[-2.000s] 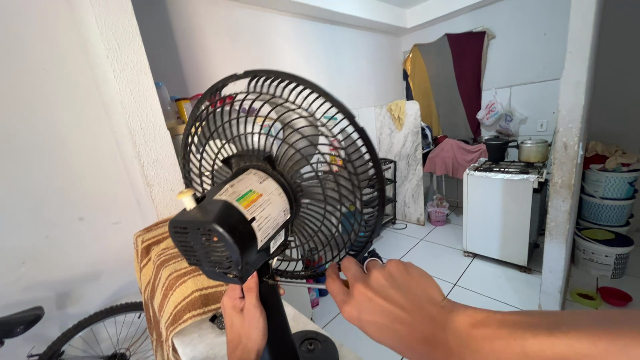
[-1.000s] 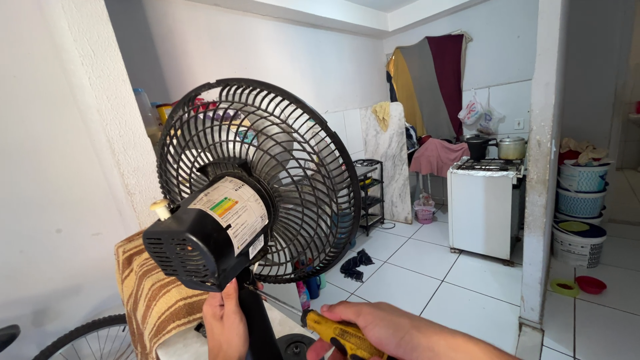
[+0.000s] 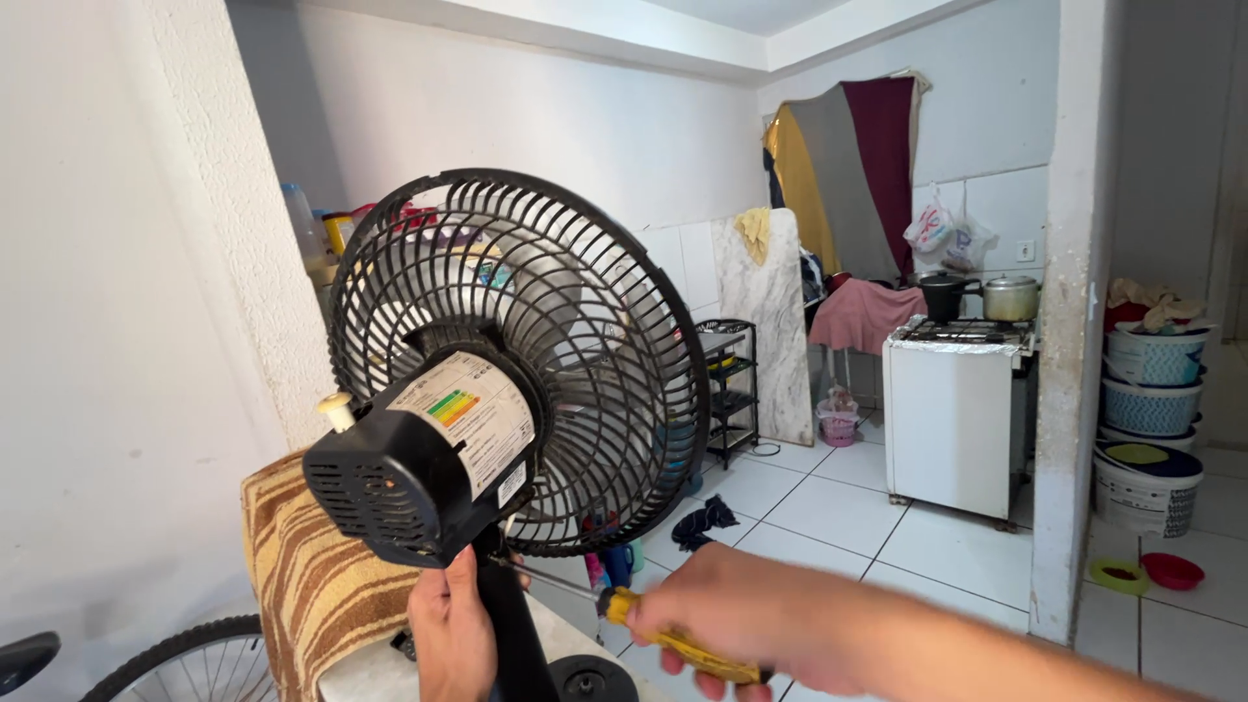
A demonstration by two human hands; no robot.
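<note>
A black electric fan (image 3: pixel 526 361) stands tilted in front of me, its rear motor housing (image 3: pixel 390 487) toward me with a labelled sticker and a cream knob (image 3: pixel 334 411) on top. My left hand (image 3: pixel 453 624) grips the fan's black neck (image 3: pixel 512 624) just under the housing, some fingers hidden behind it. In my right hand (image 3: pixel 721 624) is a screwdriver with a yellow handle (image 3: pixel 707 658); its metal shaft points left, and the tip is at the neck's top, below the housing. Whether the tip sits in a screw cannot be told.
A striped brown towel (image 3: pixel 312 565) hangs beside the fan, near a bicycle wheel (image 3: pixel 195 668). A round black part (image 3: pixel 590 680) lies on the pale surface below. Farther off are a dark cloth (image 3: pixel 704 523) on the tiles, a white stove (image 3: pixel 951 424) and stacked buckets (image 3: pixel 1150 419).
The screwdriver's yellow handle, turned toward the camera one second ago, now points right, with the shaft against the fan's neck. My left hand has stayed below the housing.
</note>
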